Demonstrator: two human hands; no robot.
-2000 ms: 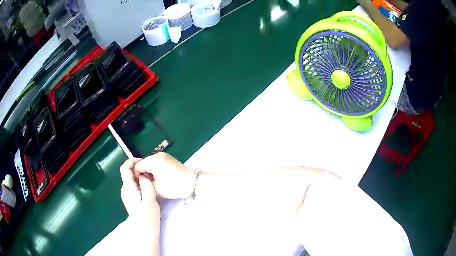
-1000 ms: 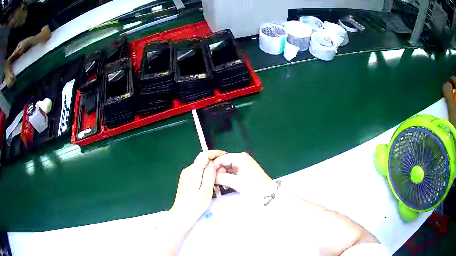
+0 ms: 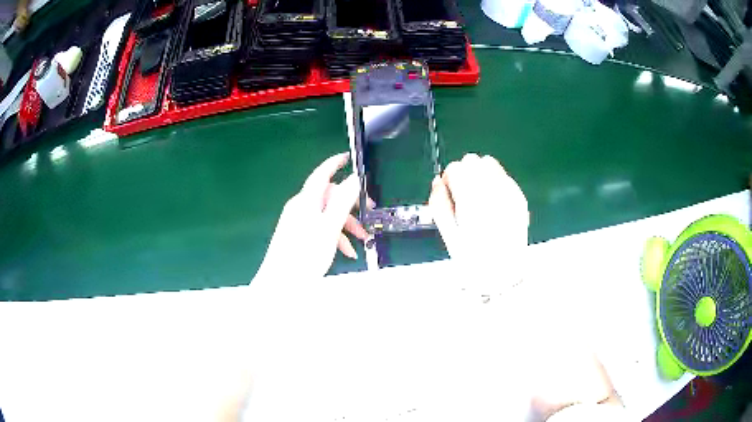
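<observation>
A black phone middle frame (image 3: 397, 218) with a large rectangular opening is held upright over the green bench, its dark end pointing away from me. A shiny grey patch shows at the far end of the opening. My left hand (image 3: 317, 216) holds the frame's lower left edge, some fingers spread below it. My right hand (image 3: 482, 206) grips its lower right edge with curled fingers. A thin white strip shows along the frame's left side and below it. Both hands are overexposed, so fingertip detail is lost.
A red tray (image 3: 239, 110) with stacked black frames (image 3: 202, 78) stands beyond the hands. A black tray with a white bottle (image 3: 54, 84) is at the far left. White rolls (image 3: 577, 31) lie at the back. A lime-green fan (image 3: 705, 301) stands right on the white mat (image 3: 124, 354).
The view has swung and dipped. My hands, earlier together near the white strip, are now apart on either side of the phone frame, which is clearly visible between them.
</observation>
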